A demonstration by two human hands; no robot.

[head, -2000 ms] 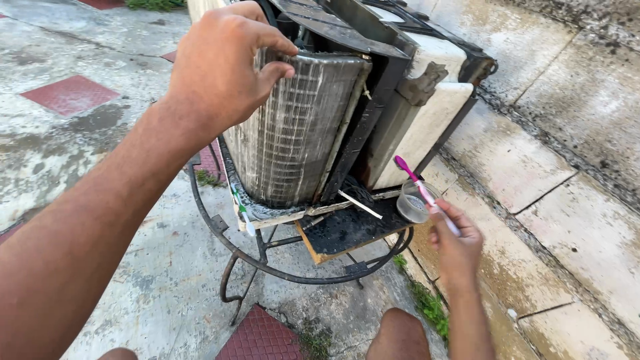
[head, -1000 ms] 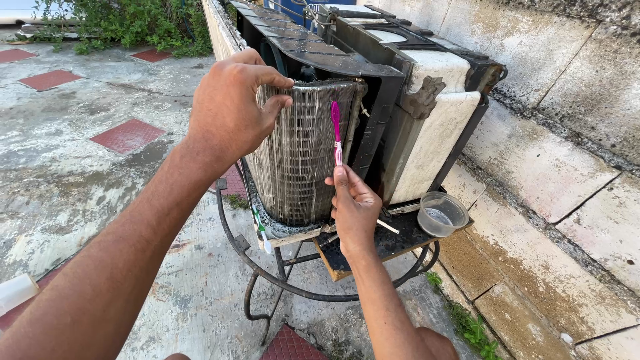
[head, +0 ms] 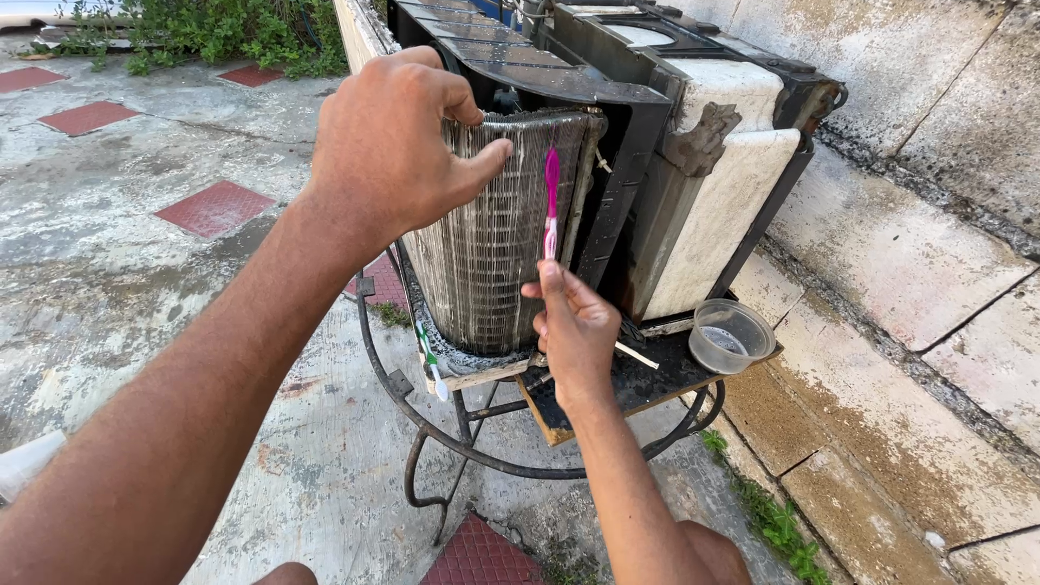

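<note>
A finned coil (head: 496, 236) of an opened air conditioner unit stands in the middle, its fins wet and dirty. My left hand (head: 398, 138) rests at the coil's top edge, fingertips on the rim, thumb apart from the fingers. My right hand (head: 577, 325) holds a pink and white toothbrush (head: 552, 203) upright by its handle, with the pink head in front of the right part of the fins. Whether the bristles touch the fins is hidden. A clear plastic cup (head: 731, 337) with some cloudy liquid sits on a dark board (head: 642, 382) to the right.
A green and white toothbrush (head: 432, 361) lies at the unit's base corner. A thin white stick (head: 637, 355) lies on the board. The round metal stand (head: 504, 467) carries everything. White foam insulation (head: 715, 227) and a block wall (head: 910, 268) are at the right.
My right hand has moved with the pink toothbrush from beside the cup to the front of the coil. My left hand stays at the coil's top edge. The view has shifted.
</note>
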